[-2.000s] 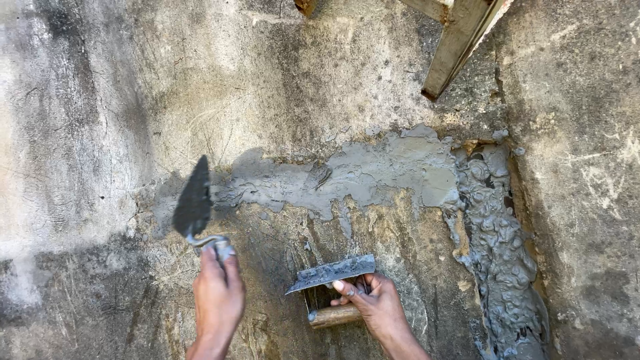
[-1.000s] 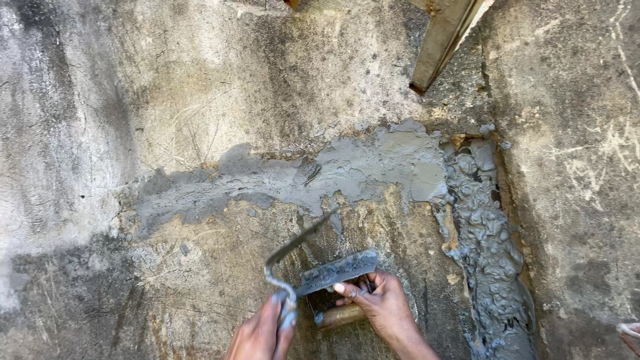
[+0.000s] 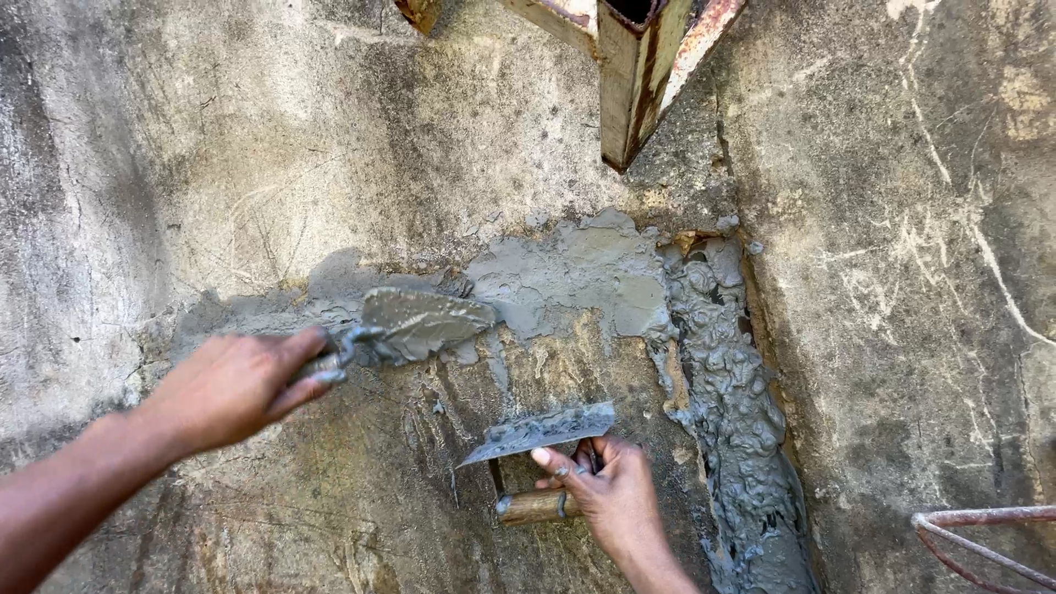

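My left hand grips the handle of a pointed masonry trowel, whose blade, coated in wet mortar, lies over the horizontal band of grey mortar on the concrete wall. My right hand holds a rectangular finishing trowel by its blade and frame, with the wooden handle below. Some mortar is on that blade. The finishing trowel is below the band. To the right, a thick, rough vertical strip of wet mortar runs down from the band's right end.
A rusty metal bracket juts in at the top, with a rusty piece left of it. A rusty metal rod loop is at the lower right. The weathered concrete wall bears cracks and scratches.
From beside the finishing trowel, my left hand has moved up and left, and the pointed trowel's blade is now over the mortar band. My right hand still holds the finishing trowel.
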